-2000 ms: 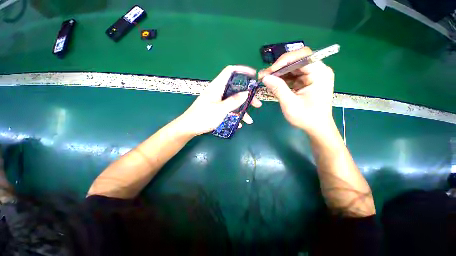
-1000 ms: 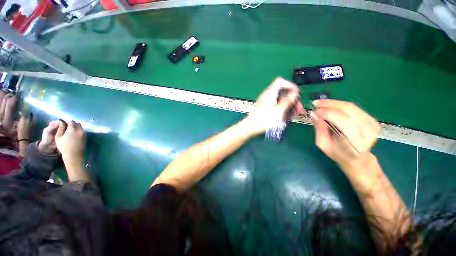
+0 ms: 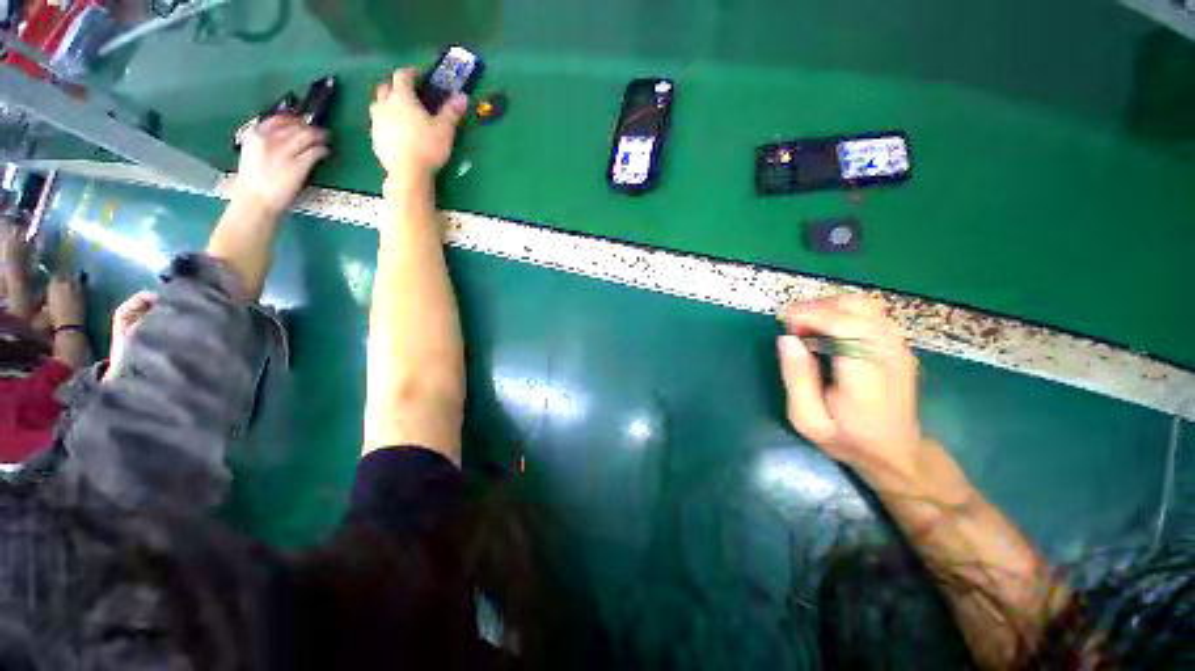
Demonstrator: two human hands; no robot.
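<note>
My left hand [image 3: 417, 129] reaches over the green belt, its fingers around a black handset housing [image 3: 451, 76] with a white-blue patterned end. A small black module with an orange centre [image 3: 492, 106] lies beside it. My right hand [image 3: 852, 374] is over the near worktop by the rail, thumb and fingers closed around a thin, blurred tool, likely tweezers [image 3: 839, 346]. A second housing [image 3: 641, 136] lies upright in view on the belt. A third [image 3: 834, 163] lies crosswise, with a small dark round-centred module [image 3: 832, 236] just below it.
A speckled metal rail [image 3: 629, 266] separates the belt from the glossy green worktop [image 3: 590, 380]. At left, another person's hand [image 3: 279, 160] is at a dark housing [image 3: 320, 101]. A metal frame bar and red items stand at the upper left.
The housing I held now lies on the belt in the middle. My left hand has moved left and taken hold of another housing. The neighbouring person's hand has reached onto the belt.
</note>
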